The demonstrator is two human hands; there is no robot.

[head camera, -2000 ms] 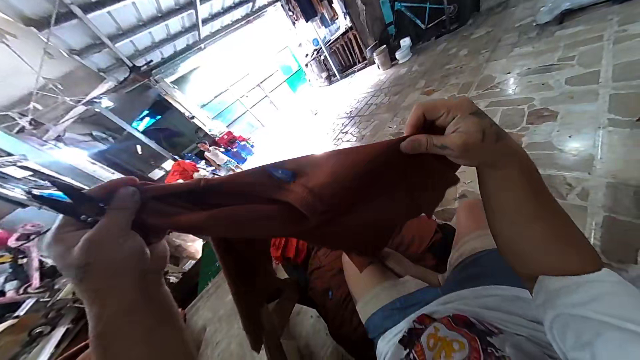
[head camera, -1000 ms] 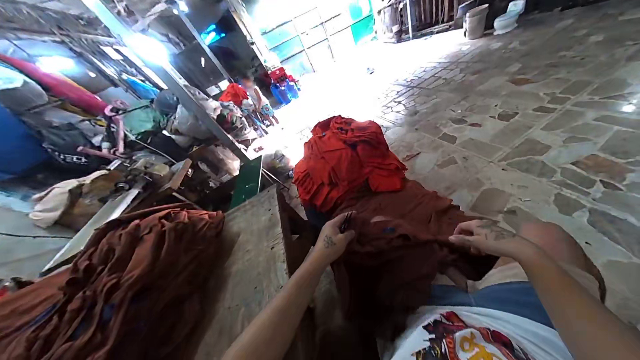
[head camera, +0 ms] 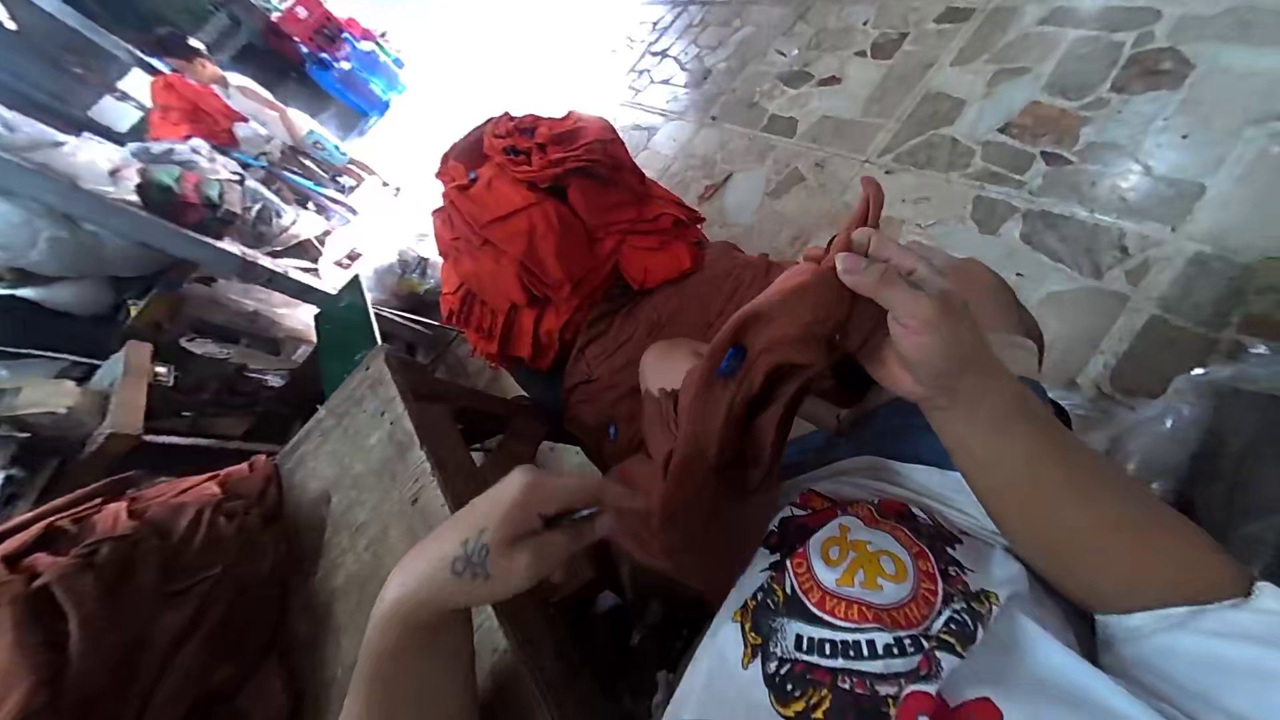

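Note:
A rust-brown cloth [head camera: 740, 430] with a small blue mark hangs between my hands over my lap. My right hand [head camera: 900, 310] pinches its upper edge, and a narrow end sticks up past the fingers. My left hand [head camera: 530, 530] is at the lower left side of the cloth, fingers curled and blurred, with a small dark object [head camera: 575, 515] between them that I cannot make out. More brown cloth [head camera: 660, 300] lies beyond, against a heap of bright red cloth [head camera: 560, 230].
A worn wooden bench [head camera: 350, 500] stands at my left, with a brown cloth pile [head camera: 150, 600] on it. A green panel [head camera: 345, 335] rises behind it. A person [head camera: 260, 105] sits farther back near cluttered bags. Stone-paved floor [head camera: 960, 150] spreads to the right.
Two seconds ago both hands held the brown cloth stretched wide and raised; it now hangs lower over my lap. Since one second ago, my right hand has come up with the cloth's edge.

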